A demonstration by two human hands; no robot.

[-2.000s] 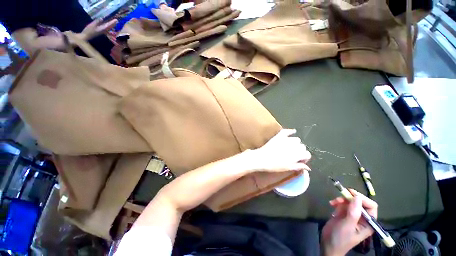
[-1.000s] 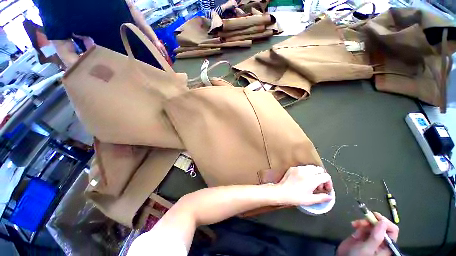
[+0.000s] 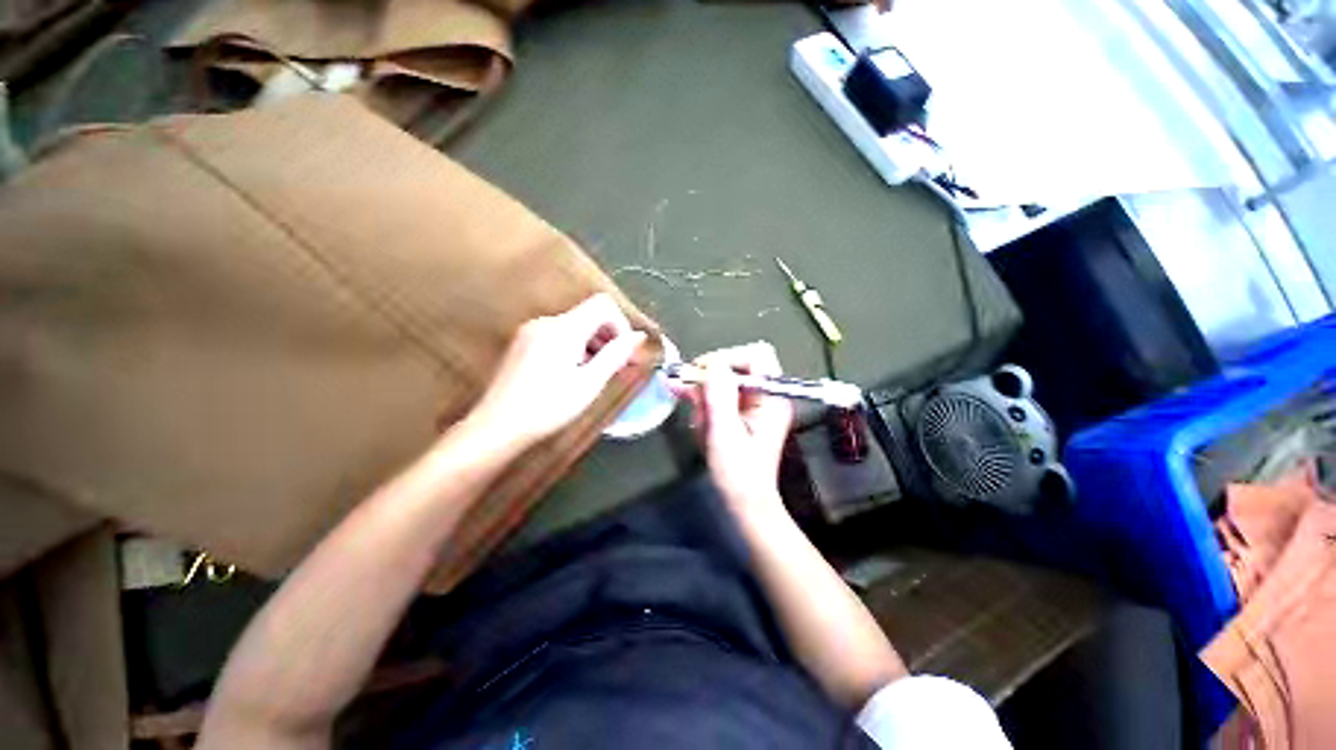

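A large tan-brown tote bag [image 3: 337, 279] lies across the left of the table and towards my lap. My left hand [image 3: 564, 366] grips the bag's edge near its right corner, fingers bent. My right hand [image 3: 744, 410] holds a slim pale pen-shaped tool [image 3: 784, 387] with its tip at the bag edge beside my left fingers. The tip's exact contact is too small to tell. A round white pot or disc [image 3: 640, 410] shows partly under the bag edge and hands.
Loose threads [image 3: 689, 276] and a yellow-black tool [image 3: 810, 303] lie on the dark green table [image 3: 630, 132]. A white power strip [image 3: 857, 110] is at the back. A grey eared fan [image 3: 974, 440] and a blue bin [image 3: 1172, 484] of orange-pink pieces stand right.
The view has swung right and down. My right hand has brought the tool to the bag edge, beside my left hand. The fan and blue bin now show more fully.
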